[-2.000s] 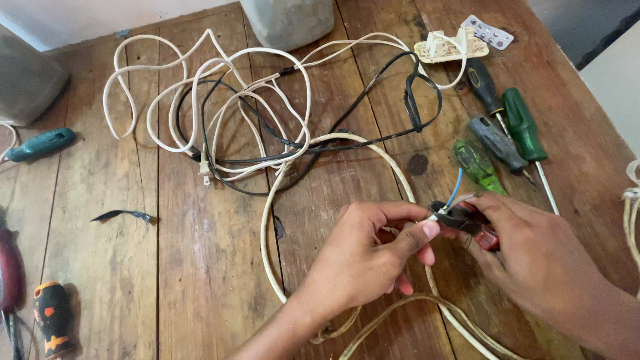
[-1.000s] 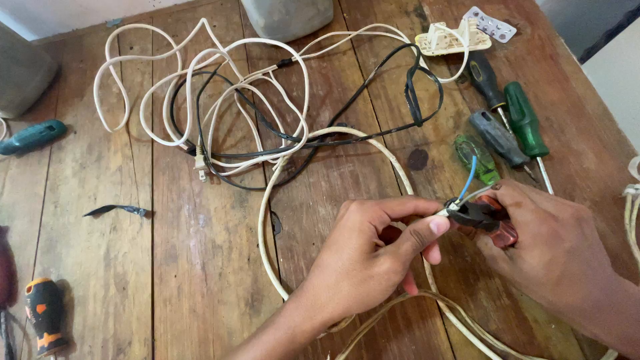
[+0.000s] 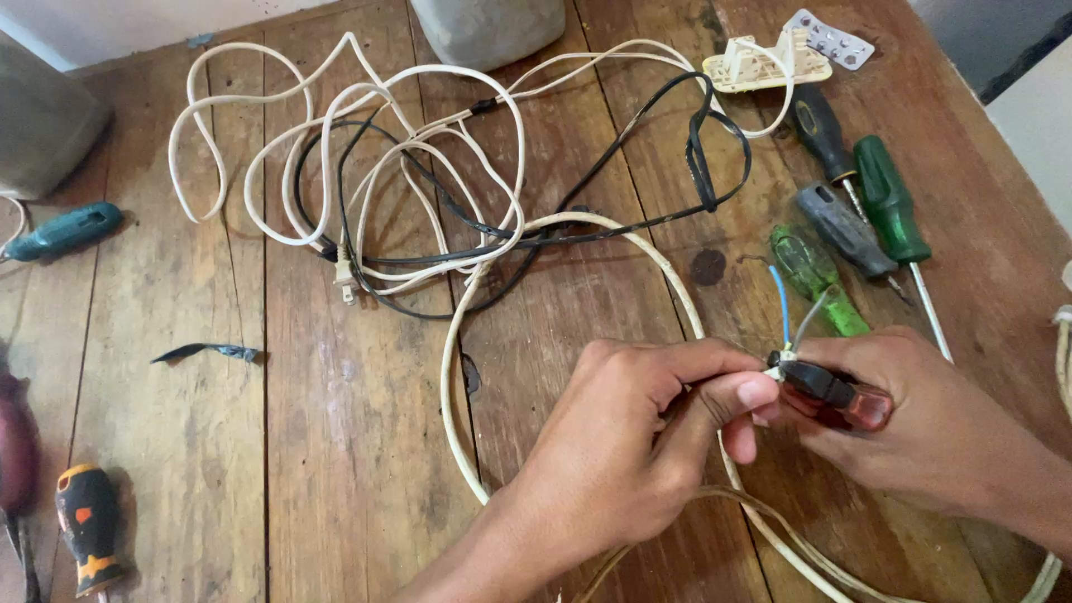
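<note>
Between thumb and forefinger, my left hand pinches the end of a white sheathed electrical cable. My right hand grips pliers with red handles, whose dark jaws meet the cable just beyond my left fingertips. A blue insulated wire and a grey wire stick up from the cable at the jaws. The jaws' inner edges are hidden. Behind them lies a green translucent screwdriver handle.
Tangled white cord with a two-pin plug and black cord lie behind my hands. Screwdrivers, a cream socket part and a blister pack are at back right. Black tape and an orange-black screwdriver lie left.
The pliers have turned in my right hand, and the blue wire, which leaned right, now points up and slightly left. My left hand keeps its pinch on the cable.
</note>
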